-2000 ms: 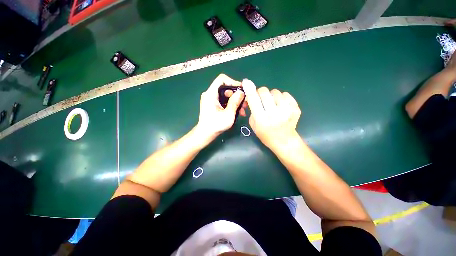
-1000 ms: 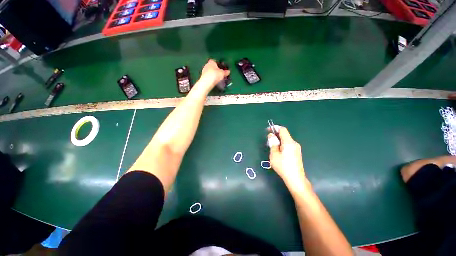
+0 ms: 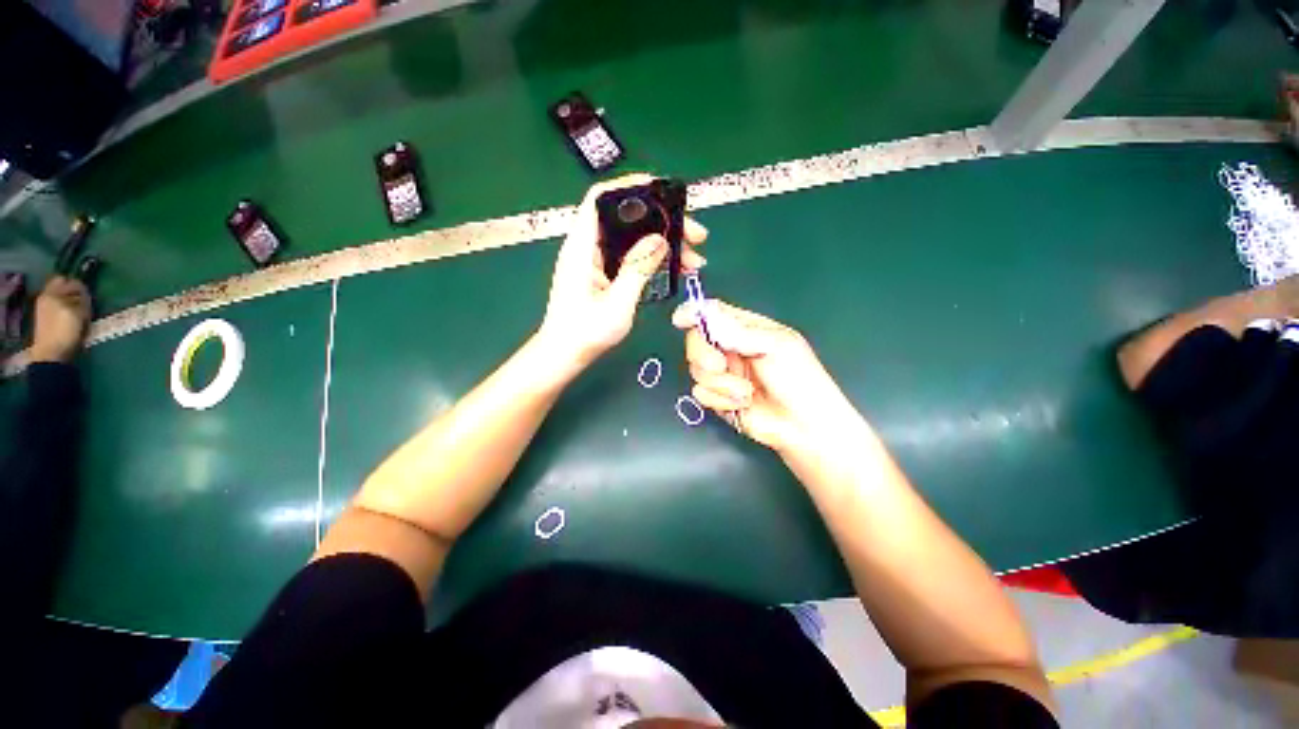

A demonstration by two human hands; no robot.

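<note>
A black handset (image 3: 637, 214) with a round disc near its top is held above the bench near the metal edge strip. My left hand (image 3: 587, 285) is closed around it, thumb across its face. My right hand (image 3: 748, 363) is just below and to the right, pinching a thin metallic tool, apparently tweezers (image 3: 697, 296), pointing up toward the handset. A white outline shows at the tool; I cannot tell if it is a ring. Loose white rings lie on the bench: one below the handset (image 3: 650, 373), one by my right hand (image 3: 690, 410), one nearer me (image 3: 550, 523).
A tape roll (image 3: 190, 387) lies at left. Handsets (image 3: 400, 185) lie on the green belt beyond the edge strip (image 3: 470, 232). A red tray (image 3: 306, 32) is at the upper left, a grey post (image 3: 1068, 79) at right. A ring heap (image 3: 1259, 228) and other people's arms are at both sides.
My left hand has come back from the belt with a handset and holds it in front of me. My right hand has moved left and up beside it. The camera view has shifted.
</note>
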